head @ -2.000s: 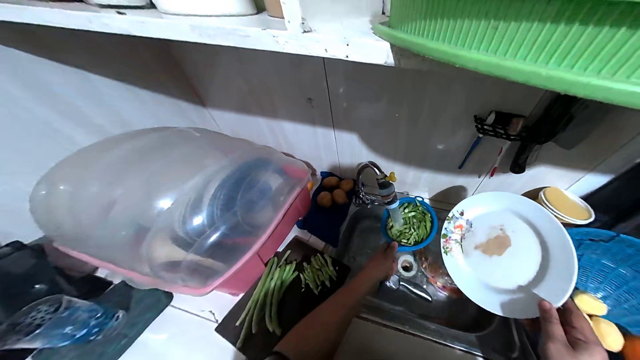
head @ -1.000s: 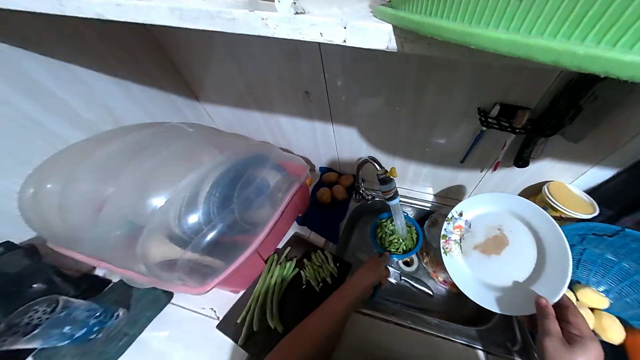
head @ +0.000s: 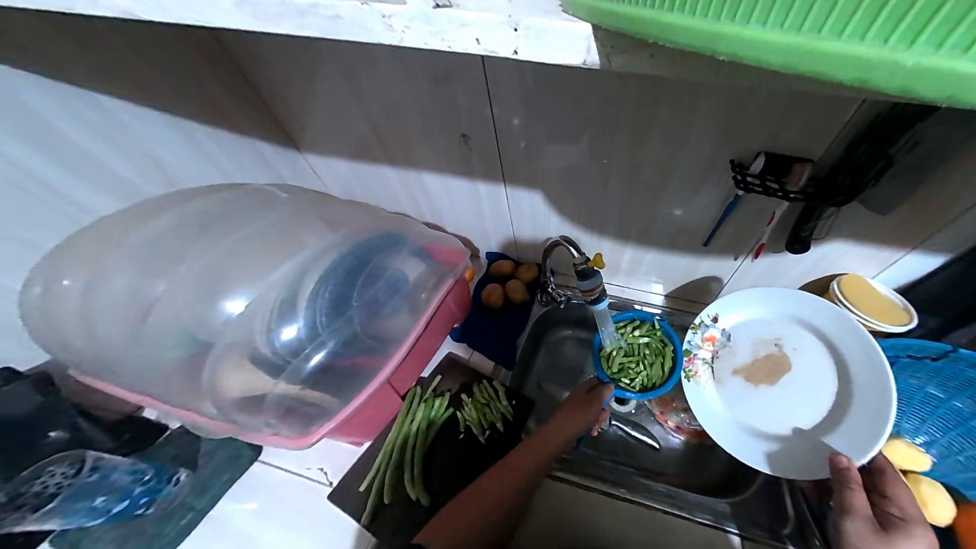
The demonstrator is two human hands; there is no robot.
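My left hand (head: pixel 585 412) grips the rim of a blue plastic bowl or strainer (head: pixel 666 386) full of cut green beans (head: pixel 639 355). Water runs onto the beans from the faucet (head: pixel 591 282) above the steel sink (head: pixel 717 476). In my right hand (head: pixel 877 496) is a white plate (head: pixel 808 343) with a floral edge and a brown patch, held by its lower rim over the sink's right side. Whole green beans (head: pixel 408 442) and a small pile of cut ones (head: pixel 485 409) lie on a dark cutting board (head: pixel 450 473), left of my left forearm.
A knife (head: pixel 635 431) lies in the sink. A pink bin with a clear domed lid (head: pixel 252 320) stands left, eggs (head: pixel 503 282) on dark blue cloth behind the board. Right are a blue basket (head: pixel 930 412), peeled potatoes (head: pixel 932 499) and a lidded tub (head: pixel 873 301). A shelf (head: pixel 305 21) juts overhead.
My left hand and the blue bowl have shifted about under the faucet, and the running water now falls on the bowl's left part. My right hand still holds the plate.
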